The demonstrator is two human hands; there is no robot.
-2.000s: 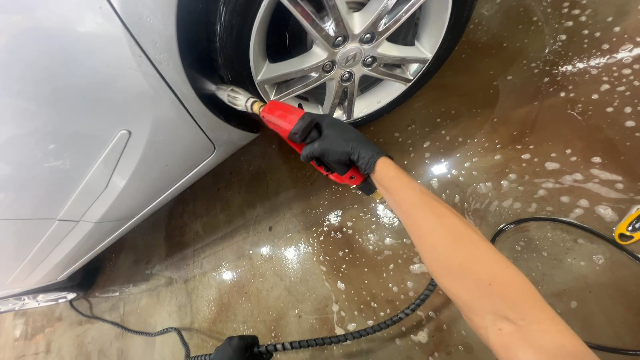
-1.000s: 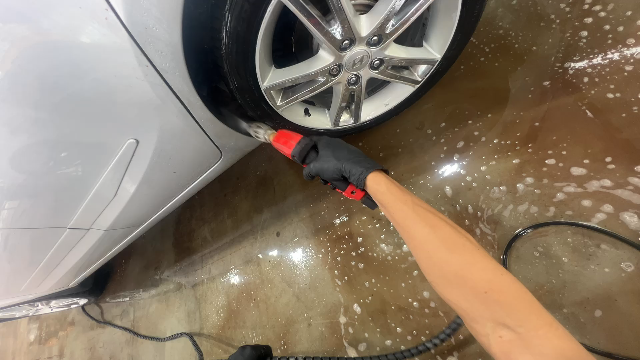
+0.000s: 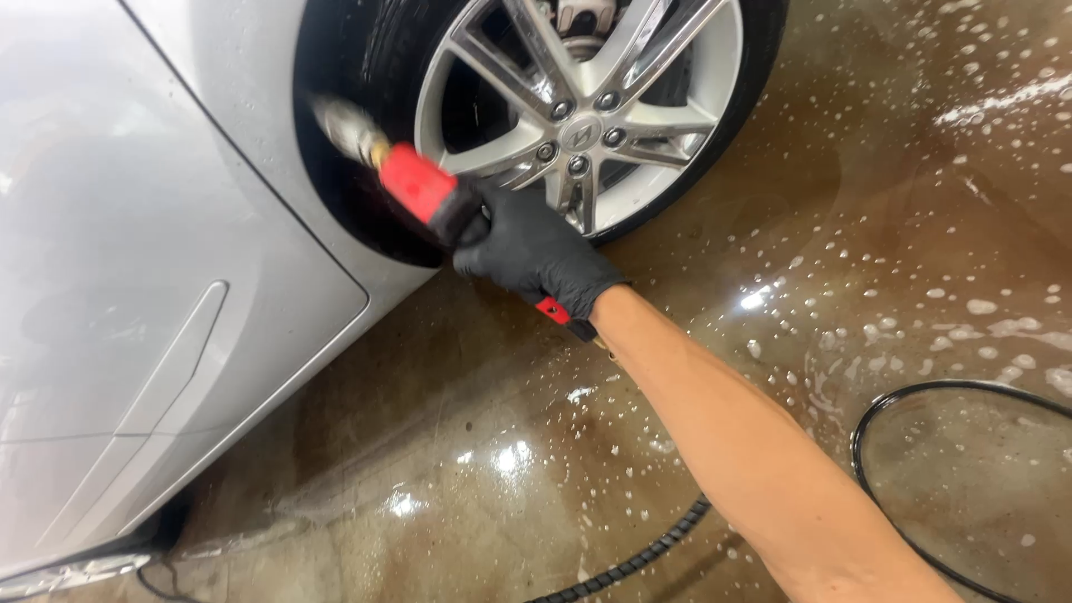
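Note:
My right hand (image 3: 540, 251), in a black glove, is closed around a red and black pressure washer spray gun (image 3: 419, 186). The gun points up and left, and its blurred tip is in the dark wheel well gap between the silver car's fender (image 3: 243, 100) and the tire (image 3: 394, 50). Just above my hand is the silver alloy wheel (image 3: 580, 134), with its spokes and lug nuts showing. My left hand is out of view.
The car's door and side panel (image 3: 109, 251) fill the left. A black spiral-wrapped hose (image 3: 645, 557) runs over the wet, foam-spotted floor (image 3: 469, 435). A thin black hose (image 3: 863, 419) loops at the right. Part of another wheel (image 3: 79, 574) shows at bottom left.
The spray gun's tip has moved up along the wheel well, from the lower edge of the tire. My left hand, at the spiral-wrapped hose earlier, has left the view.

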